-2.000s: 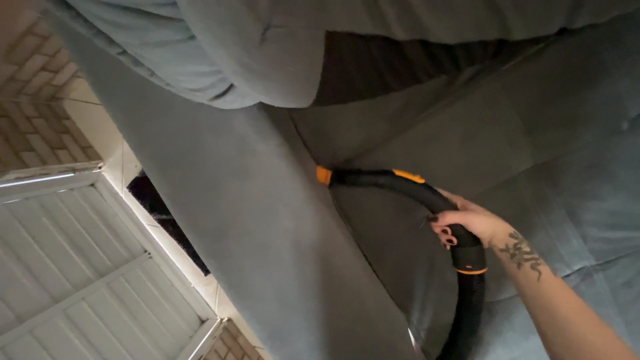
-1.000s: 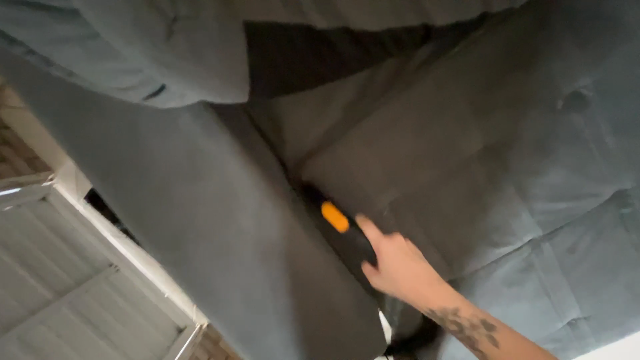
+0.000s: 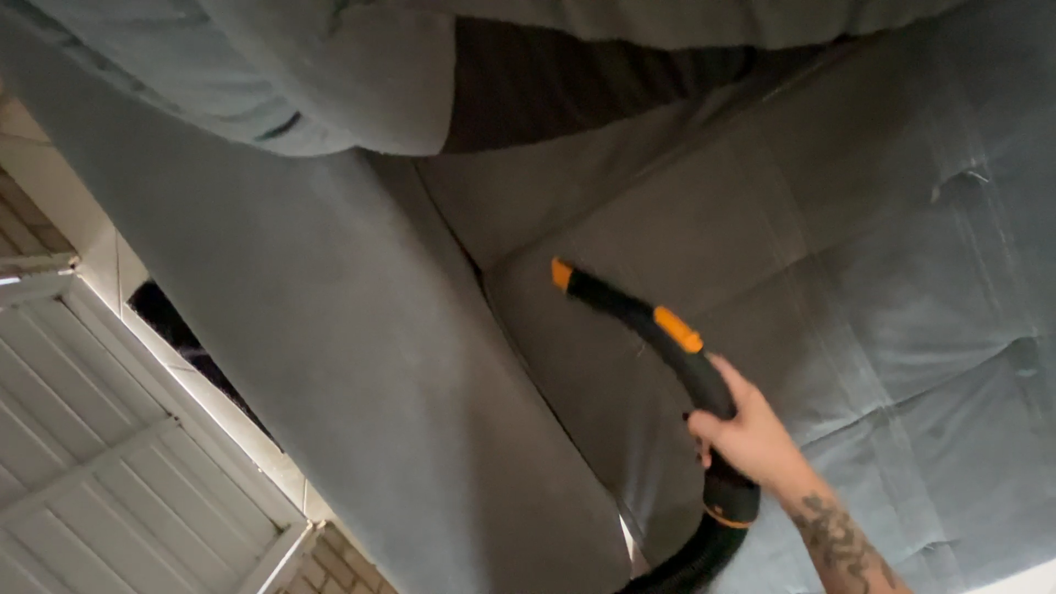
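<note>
My right hand [image 3: 747, 429] is closed around the black curved handle of a vacuum cleaner hose [image 3: 693, 363], right of the middle. The handle has an orange slider and ends in an orange tip [image 3: 561, 274], which points up and left over the grey fabric seat [image 3: 627, 223] of a sofa. The tip lies a short way right of the dark seam between the seat and the sofa's armrest [image 3: 330, 313]; whether it touches the fabric I cannot tell. Below my hand, the ribbed hose curves down and left out of view. My left hand is not in view.
Grey cushions [image 3: 330, 74] overhang the seat at the top, with a dark fabric part [image 3: 569, 91] under them. Beyond the armrest, at the left, are a white metal door or gate [image 3: 91, 412], brick wall [image 3: 330, 561], pale floor tiles and a dark item [image 3: 198, 355].
One second ago the vacuum handle was down along the seam by the armrest. My right hand has drawn it back to the right, and its orange tip shows again, over the seat.
</note>
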